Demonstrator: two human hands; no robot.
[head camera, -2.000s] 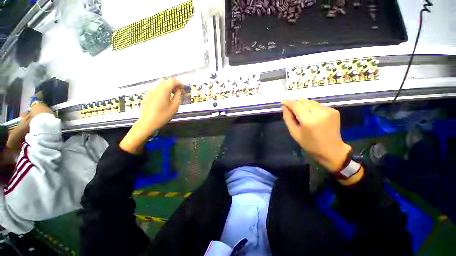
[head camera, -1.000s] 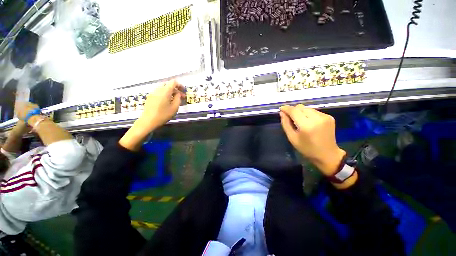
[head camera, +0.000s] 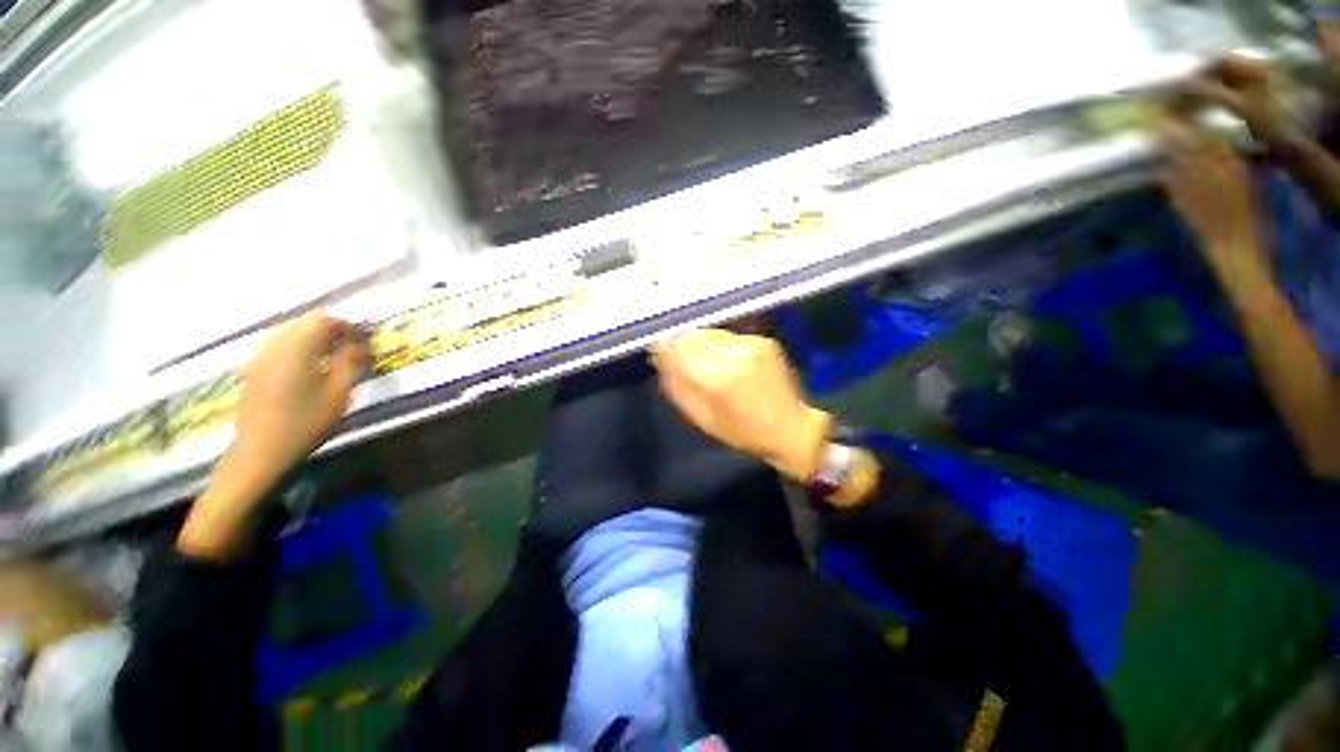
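The frame is blurred by motion. My left hand (head camera: 299, 385) is at the conveyor rail (head camera: 691, 306) with its fingers curled, at the left end of a yellow circuit board panel (head camera: 478, 323). I cannot tell if it holds something. My right hand (head camera: 730, 389) is curled at the rail's front edge, thumb and fingertips together, with a wrist band behind it; whether a part is between the fingers cannot be seen. Another pale board (head camera: 779, 221) lies further right in the rail.
The black parts tray (head camera: 647, 162) with dark parts is beyond the rail. The block of yellow components (head camera: 228, 169) lies on the white surface at left. Another person's hands (head camera: 1220, 162) are at the rail at far right. A blurred person is at lower left. Blue stools (head camera: 1014, 507) stand below.
The view has swung right, so the bench and both my hands appear further left and tilted. Another person's hands have come into view at right. My hands keep nearly the same curled pose.
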